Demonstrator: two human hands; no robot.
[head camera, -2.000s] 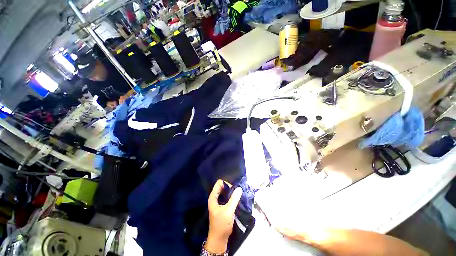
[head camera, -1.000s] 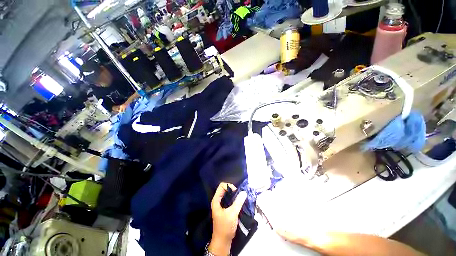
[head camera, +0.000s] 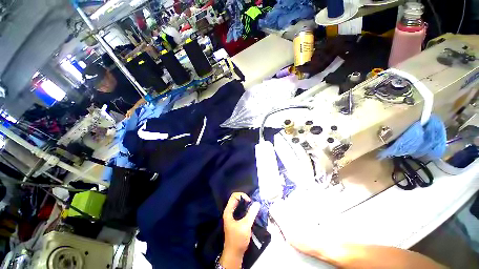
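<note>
A large heap of navy cloth (head camera: 181, 181) with thin white strips lies left of the sewing machine head (head camera: 362, 131). My left hand (head camera: 239, 223) is at the heap's right edge, with a fold of the dark cloth between thumb and fingers. My right hand (head camera: 286, 226) lies in strong glare near the needle area; its fingers are washed out, and I cannot tell if it holds anything. The white machine lamp (head camera: 269, 171) on its bent gooseneck hides part of the cloth and the needle. Cloth beside the lamp looks lighter blue in the glare.
Black scissors (head camera: 412, 172) lie behind the head, below a light blue bundle (head camera: 417, 141). A clear plastic bag (head camera: 257, 105) lies on the heap. A yellow can (head camera: 303, 48) and pink bottle (head camera: 407, 39) stand at the back. Dark thread cones (head camera: 173, 67) and a person (head camera: 107, 86) are at upper left.
The view has shifted slightly. My left hand has moved a little to the right in the picture and still pinches the dark cloth. My right arm shows almost no change.
</note>
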